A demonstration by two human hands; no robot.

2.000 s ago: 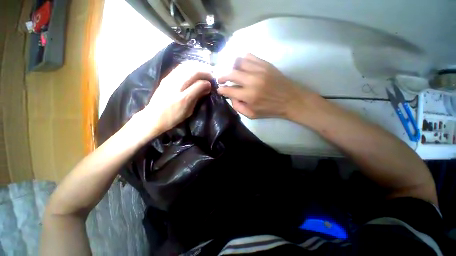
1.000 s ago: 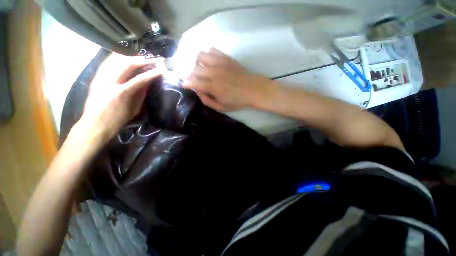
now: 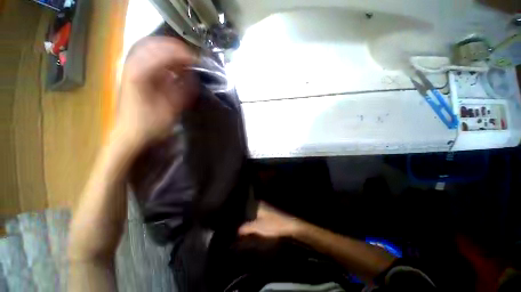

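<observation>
The dark brown shiny leather garment (image 3: 214, 148) hangs from under the sewing machine's needle area (image 3: 221, 39) down over the table edge to the lap. My left hand (image 3: 157, 80) is blurred and lies on the garment's upper left part, just left of the needle area; its fingers are not clear. My right hand (image 3: 265, 223) is low at the lap, at the garment's lower right edge, with its fingertips hidden against the dark material. White glare covers the table around the needle.
Blue-handled snips (image 3: 439, 107) lie at the right of the white table (image 3: 337, 128), beside a white parts tray (image 3: 484, 137) with small dark pieces. A grey tray (image 3: 69, 71) with red items is at the upper left on cardboard (image 3: 28, 142). Pale quilted cloth (image 3: 34, 251) is at the lower left.
My right hand has left the needle area and moved down to the garment near the lap. My left hand has shifted off the stitching point. The garment lies more stretched out downward.
</observation>
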